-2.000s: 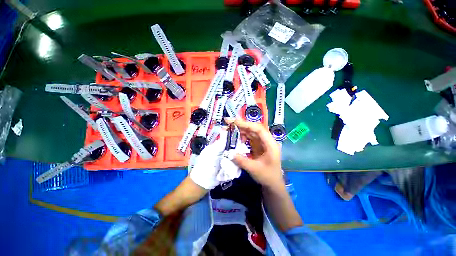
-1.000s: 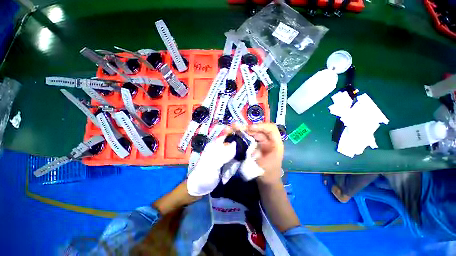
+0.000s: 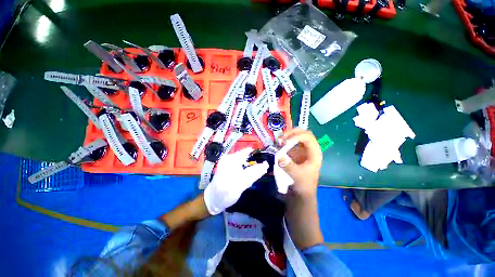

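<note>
My left hand (image 3: 232,181), in a white glove, holds a dark round wristwatch (image 3: 264,157) in front of the tray's lower right edge. My bare right hand (image 3: 303,162) pinches a small white wiping cloth (image 3: 282,177) against the watch's right side. The fingers partly hide the watch. The orange-red tray (image 3: 187,145) holds many watches with light-grey straps, on its left and right sides. Some middle pockets hold no watch, and two bear handwritten marks.
Right of the tray lie a white bottle (image 3: 341,100), a pile of white wipes (image 3: 386,138) and a green label (image 3: 324,142), partly behind my right hand. A clear plastic bag (image 3: 309,46) lies beyond. A second white bottle (image 3: 446,151) is far right. A person's hand (image 3: 358,208) shows below the bench edge.
My right hand has moved slightly right and now covers part of the green label. The cloth hangs below its fingers. The watch is turned differently in my left hand. The whole view has shifted slightly.
</note>
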